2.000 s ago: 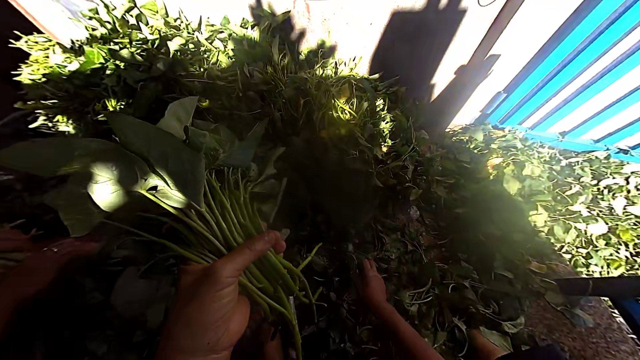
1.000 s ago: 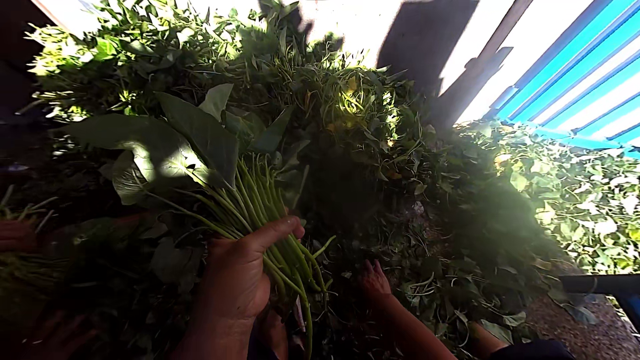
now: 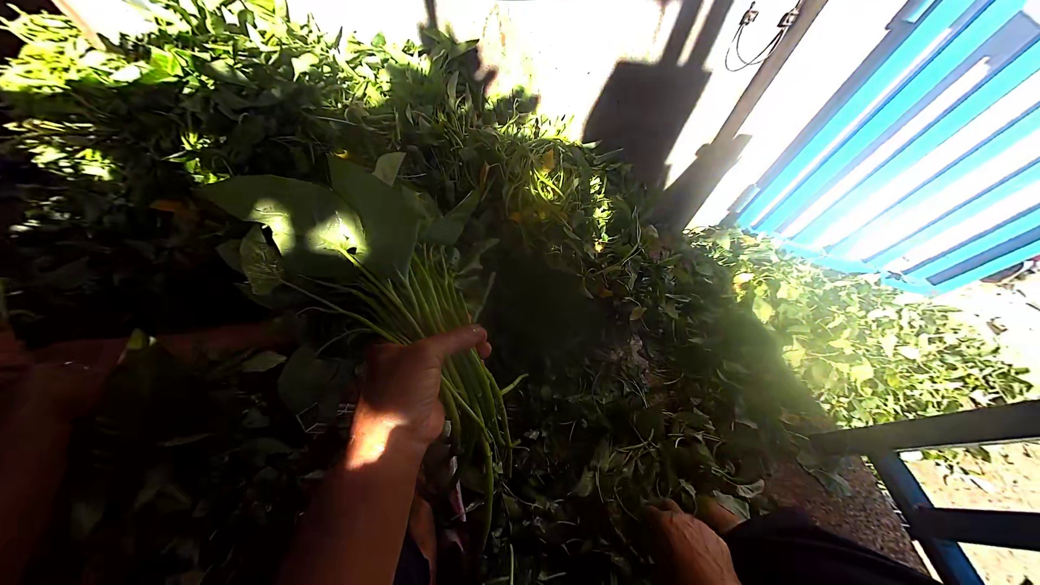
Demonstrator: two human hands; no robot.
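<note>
My left hand [image 3: 410,382] is closed around a bunch of long green leafy stems [image 3: 431,301]. Broad leaves [image 3: 325,219] fan out to the upper left of the fist, and the stem ends hang below it. My right hand [image 3: 691,540] is low in the view, right of centre, beside loose cut leaves and stems [image 3: 617,463] on the ground. Its fingers are in shadow, so whether they hold anything does not show.
A large heap of leafy greens [image 3: 268,114] lies along the far side. More sunlit leaves [image 3: 877,349] lie by a blue slatted panel [image 3: 910,154]. A dark metal frame [image 3: 934,431] stands at the lower right. Another person's arm [image 3: 49,406] is at the left edge.
My right hand has moved down towards the bottom edge of the view. My left hand keeps hold of the bunch throughout.
</note>
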